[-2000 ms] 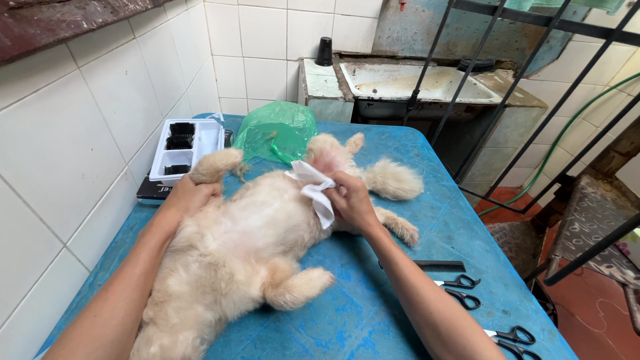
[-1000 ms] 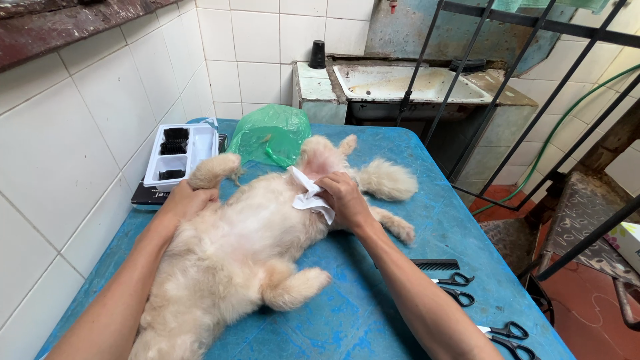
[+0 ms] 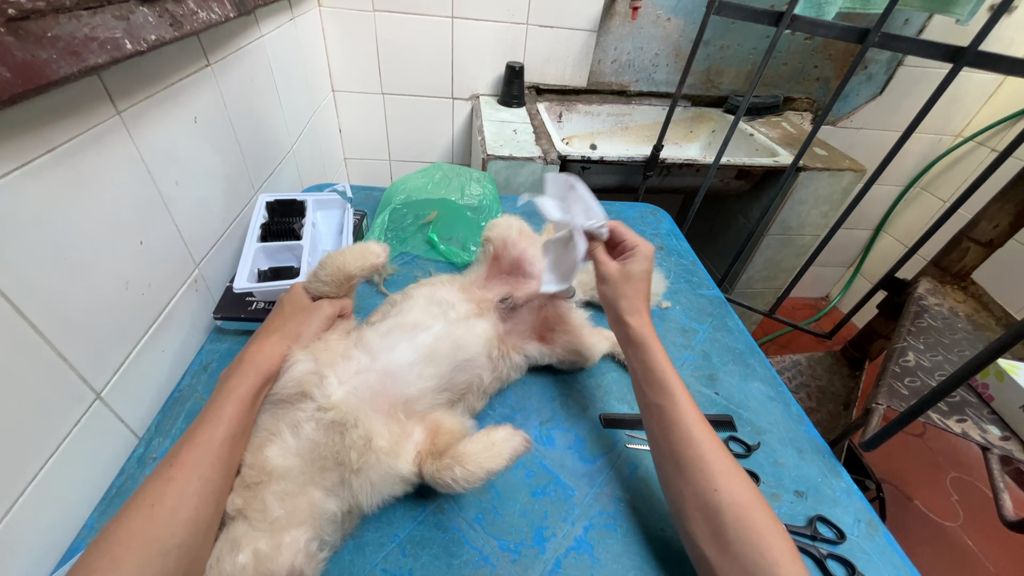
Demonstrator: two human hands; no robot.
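A cream-coloured dog (image 3: 400, 360) lies belly-up on a blue table (image 3: 512, 488), its head end toward the bottom of the view and its tail (image 3: 612, 284) at the far side. My left hand (image 3: 308, 316) is closed around a raised leg of the dog, near the paw. In my right hand (image 3: 622, 256) is a white wipe or tissue (image 3: 566, 228), held up above the hindquarters and partly blurred. Below my right forearm lie a black comb (image 3: 624, 421) and scissors with black handles (image 3: 818, 534); the forearm hides part of them.
At the back left are a white tray (image 3: 328, 224) with black clipper guards, a black box (image 3: 228, 308) under it, and a green plastic bag (image 3: 448, 204). Beyond the table stand a stained sink (image 3: 664, 136) with a black cup (image 3: 512, 84) beside it, and black metal bars (image 3: 756, 112) at the right.
My right hand has lifted the white wipe off the dog's hindquarters and moved slightly right, uncovering pink skin there. My left hand keeps its hold on the leg.
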